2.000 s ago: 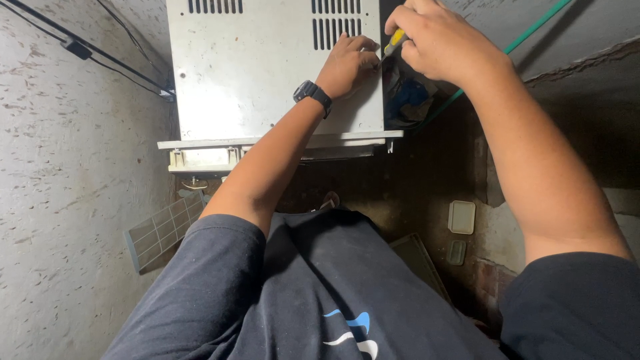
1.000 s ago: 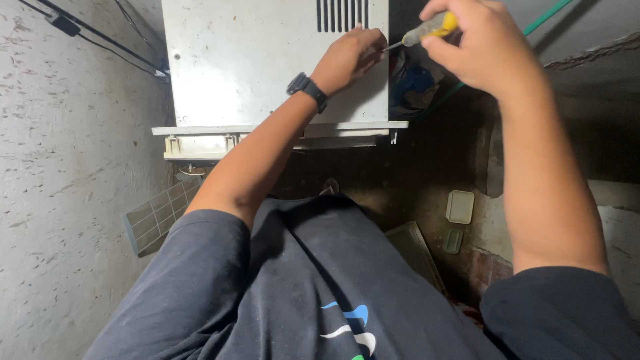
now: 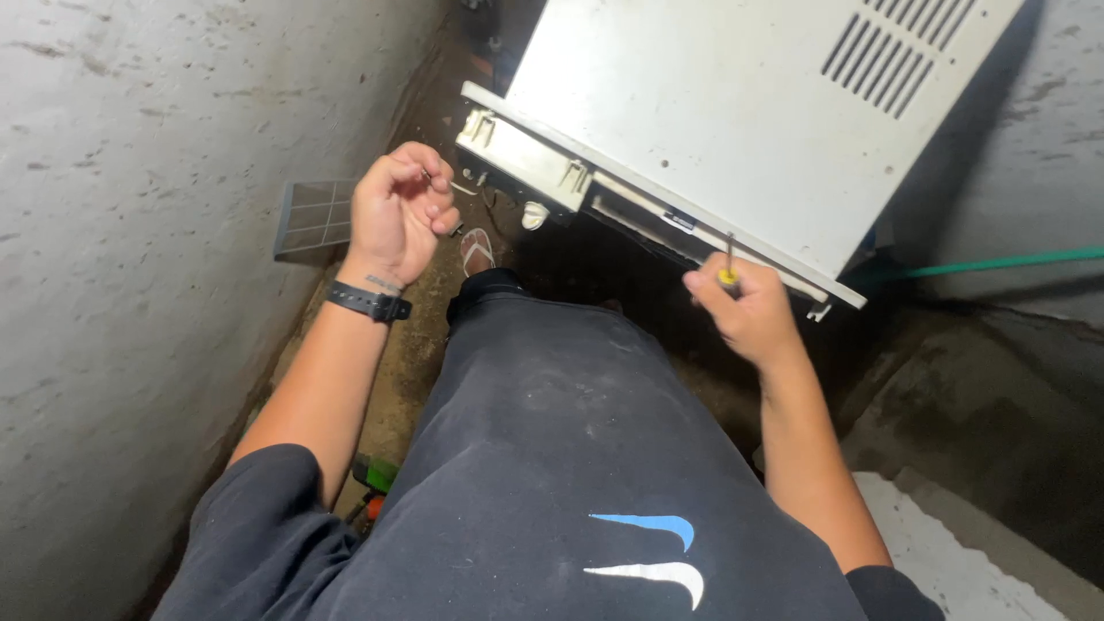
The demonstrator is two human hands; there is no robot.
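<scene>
A white metal appliance housing (image 3: 690, 103) with vent slots stands at the upper right, its front edge slanting down to the right. My right hand (image 3: 750, 302) grips a screwdriver (image 3: 729, 278) with a yellow handle end, its shaft pointing up near that front edge. Left of the housing my left hand (image 3: 405, 207) is raised, palm turned up and fingers curled; whether something small lies between the fingertips cannot be told. Between the hands, a cream plastic part (image 3: 526, 162) and a white knob (image 3: 535, 216) show on the appliance's front.
A framed grid panel (image 3: 315, 216) leans by the left wall (image 3: 172, 172), behind my left wrist. My sandalled foot (image 3: 477, 252) is on the floor below the appliance. A green hose or pole (image 3: 1009, 261) runs at the right. A green and orange object (image 3: 376, 474) lies low by my left arm.
Both hands have left the vented top of the housing. My left hand is now left of the appliance; my right hand is by its front edge with the screwdriver. The view has turned strongly.
</scene>
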